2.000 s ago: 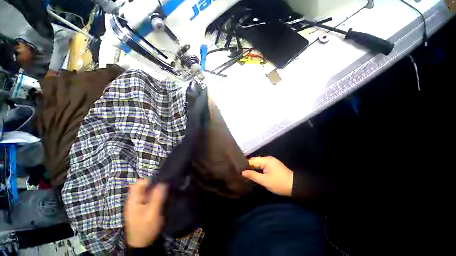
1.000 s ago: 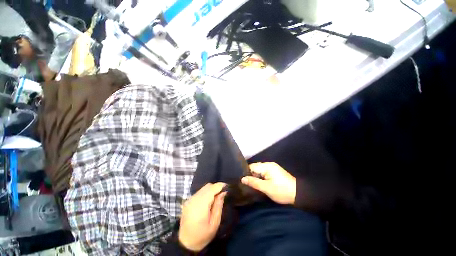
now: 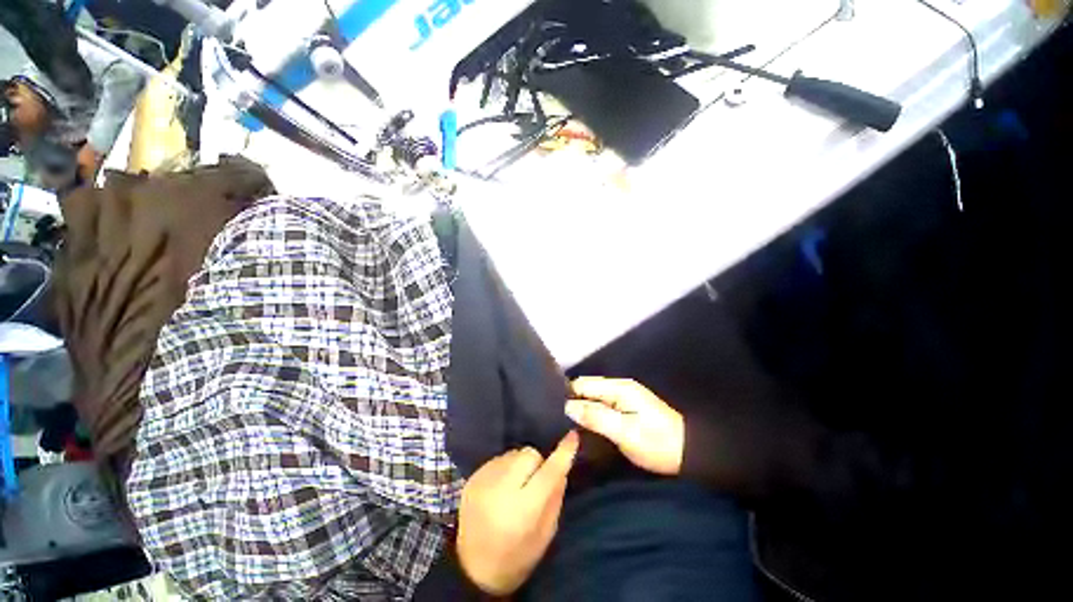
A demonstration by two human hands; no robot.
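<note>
The dark band (image 3: 488,365) runs from the needle area (image 3: 426,176) down to my hands at the table's front edge. The plaid fabric (image 3: 294,388) lies bunched along its left side. My left hand (image 3: 512,512) holds the band's lower end, with its index finger pointing up beside my right hand. My right hand (image 3: 630,421) pinches the band's right edge between thumb and fingers. The brown cloth under the band is mostly hidden.
The white sewing machine (image 3: 388,59) stands at the back. A black flat object (image 3: 624,106) and a black-handled screwdriver (image 3: 841,102) lie on the table. A brown cloth pile (image 3: 130,271) is at the left. Another person's hand (image 3: 86,162) shows at the far left.
My left hand has moved right from the plaid side to beside my right hand. The dark band now lies spread over the brown cloth. My right hand has stayed near the table edge.
</note>
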